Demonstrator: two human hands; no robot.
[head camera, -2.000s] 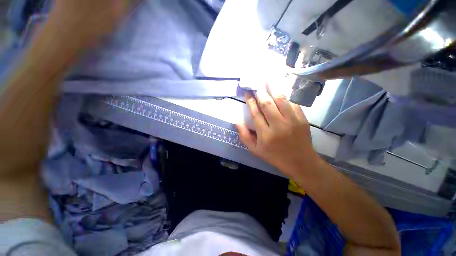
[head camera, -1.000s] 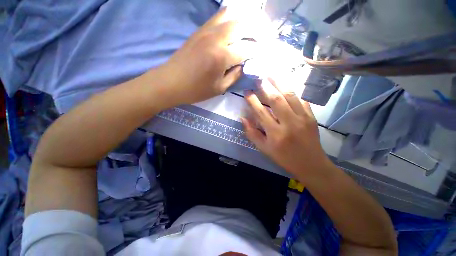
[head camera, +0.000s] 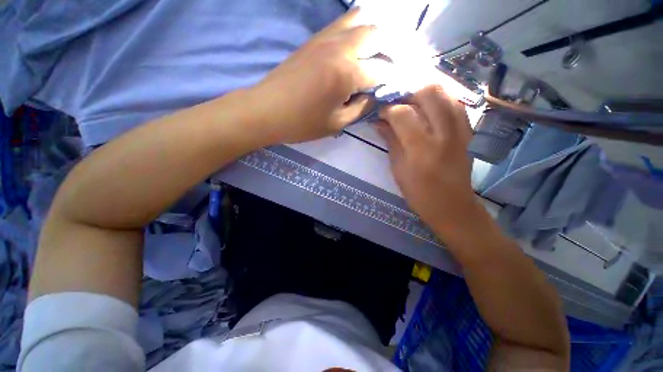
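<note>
A large blue-grey garment panel (head camera: 174, 58) lies on the machine table at the upper left, its edge running under my left hand. My left hand (head camera: 320, 83) has its fingers bent and its thumb and fingertips on a small bluish cloth edge (head camera: 385, 94). My right hand (head camera: 432, 152) pinches the same edge from the right, its fingertips close to my left thumb. White glare hides much of the cloth and some fingertips. The presser foot and needle area (head camera: 476, 58) is just right of the glare, with a grey ribbed cylinder (head camera: 498, 134) beside it.
Layered grey-blue pieces (head camera: 541, 182) lie right of the needle over a thin metal rod (head camera: 581, 248). A ruler (head camera: 334, 190) runs along the table's front edge. A crumpled cloth heap (head camera: 182, 290) is below left. A blue lattice basket (head camera: 454, 320) stands below right.
My left hand has come in from the far left to the cloth edge near the needle. My right fingers have drawn up to meet it. The view has shifted slightly.
</note>
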